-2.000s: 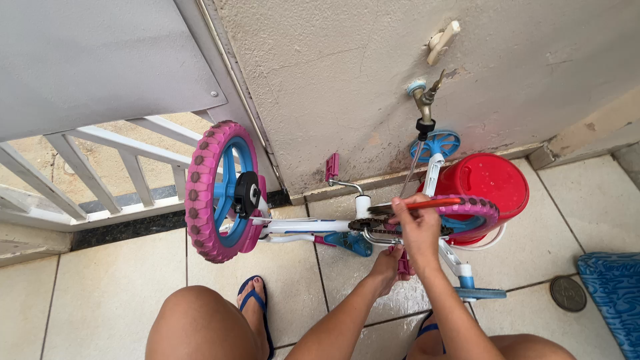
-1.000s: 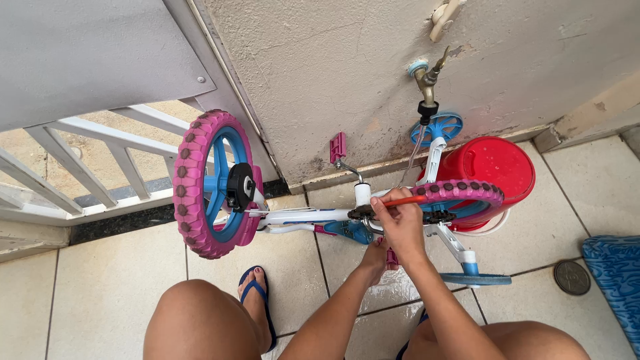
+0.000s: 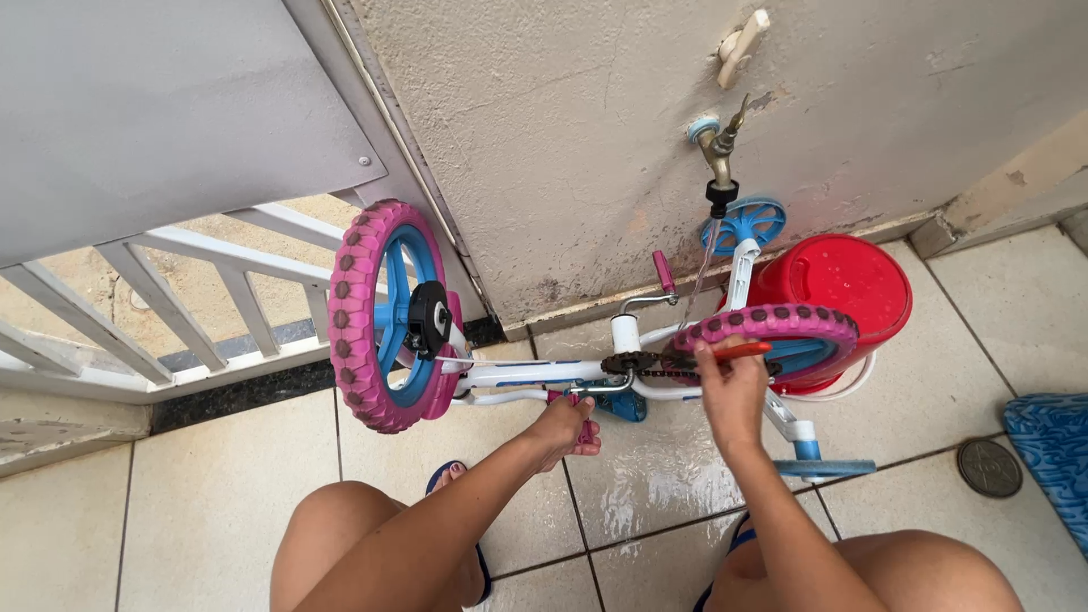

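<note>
A child's bicycle with a white frame (image 3: pixel 535 372) stands upside down on wet floor tiles. My left hand (image 3: pixel 568 432) is closed around the near pink pedal (image 3: pixel 586 432), beside the crank arm. My right hand (image 3: pixel 733 382) grips a brush by its red-orange handle (image 3: pixel 745 349); its head is hard to make out against the bicycle chain (image 3: pixel 663 364). The toothed chainring (image 3: pixel 629 363) lies between my hands. Just above my right hand is one pink tyre (image 3: pixel 778 320); the other pink wheel (image 3: pixel 374 319) stands at the left. Water runs from a brass tap (image 3: pixel 718 157) down behind the chain.
Behind the right-hand wheel sits a red bucket (image 3: pixel 850 280). Blue training wheels (image 3: pixel 823 467) stick out on both sides. A white barred gate (image 3: pixel 178 297) stands at the left, a round drain cover (image 3: pixel 989 467) and a blue patterned mat (image 3: pixel 1054 450) at the right.
My left hand has moved left, away from my right hand, with the near pedal. My right hand has shifted right along the chain since one second ago.
</note>
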